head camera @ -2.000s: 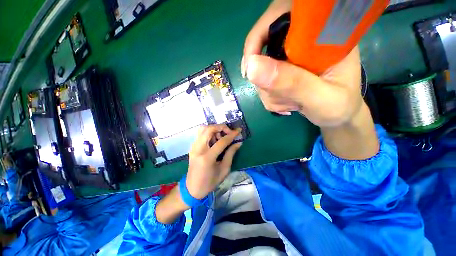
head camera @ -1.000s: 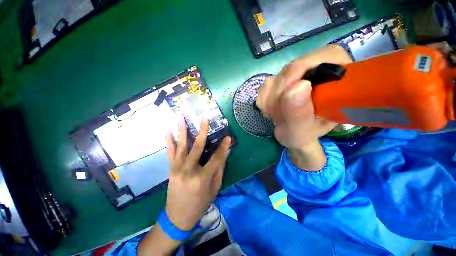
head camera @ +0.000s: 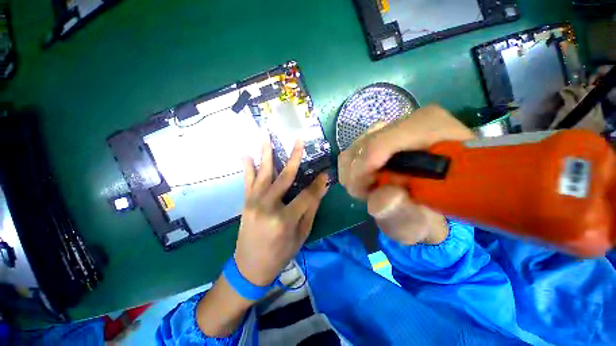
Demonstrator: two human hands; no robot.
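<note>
An opened tablet assembly (head camera: 209,203) lies tilted on the green mat, its circuit end to the right. My left hand (head camera: 273,209) rests on its lower right part, fingers spread, thumb and fingertips near the black corner; whether it pins a small part there cannot be seen. My right hand (head camera: 398,169) grips an orange electric screwdriver (head camera: 500,186), held nearly level with its body to the right. The driver's tip is hidden behind the hand. The round silver perforated screw tray (head camera: 375,108) lies partly under my right hand. Screws cannot be made out.
A small dark module with a pale centre (head camera: 122,203) lies left of the tablet. A black stack of tablet assemblies (head camera: 40,216) stands at the left. More tablets lie at the top (head camera: 432,20) and at the right (head camera: 527,74). Another person's hand (head camera: 582,108) is by the right one.
My right hand swung the screwdriver from above the mat to the tray, and its body now tilts lower at the right. My left hand's fingers, bunched at the corner earlier, are spread on the tablet.
</note>
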